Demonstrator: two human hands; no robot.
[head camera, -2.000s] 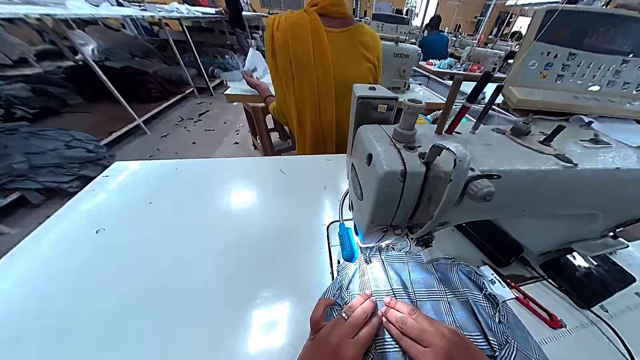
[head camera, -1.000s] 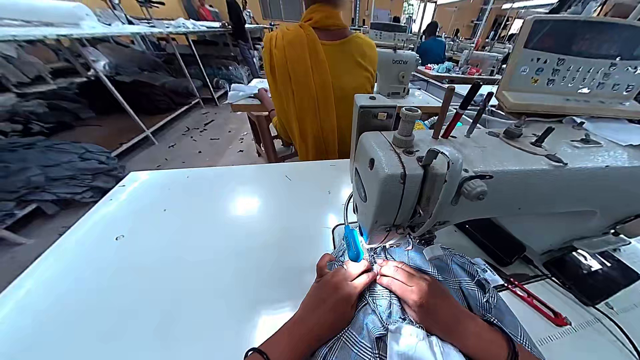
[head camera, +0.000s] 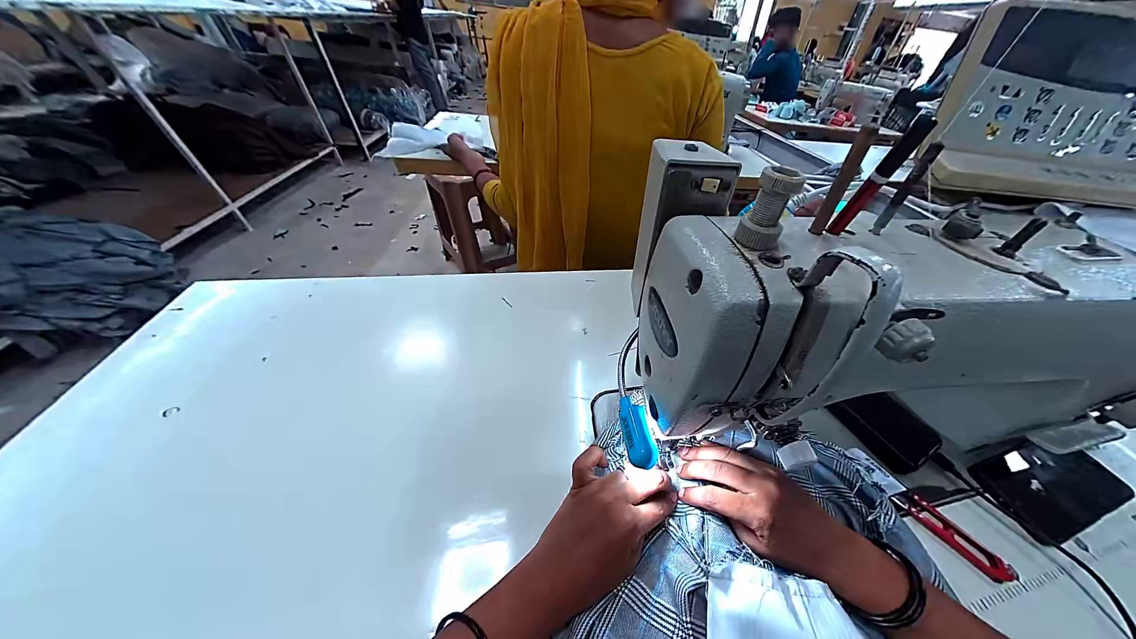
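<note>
Blue-grey plaid fabric (head camera: 661, 581) lies under the head of a white industrial sewing machine (head camera: 710, 311) and spreads down to the bottom edge. My left hand (head camera: 612, 510) pinches the fabric just in front of the needle area, beside a blue lamp (head camera: 637, 433) on a bendable stalk. My right hand (head camera: 754, 497) rests on the fabric just right of it, fingertips close to the left hand's, pressing it down. A piece of white cloth (head camera: 777, 603) shows on the fabric below the right hand. The needle itself is hidden.
The white tabletop (head camera: 337, 444) extends left. Right of the fabric lie a red-handled tool (head camera: 958, 537), a black phone-like device (head camera: 1052, 484) and a cable. A control panel (head camera: 1047, 106) stands above. Ahead, a person in yellow (head camera: 621, 133) sits at another table; shelves of dark cloth stand left.
Both hands have moved farther in toward the needle area than two seconds ago. The white cloth, not visible then, shows below the right hand. The person ahead has lowered an arm to their table.
</note>
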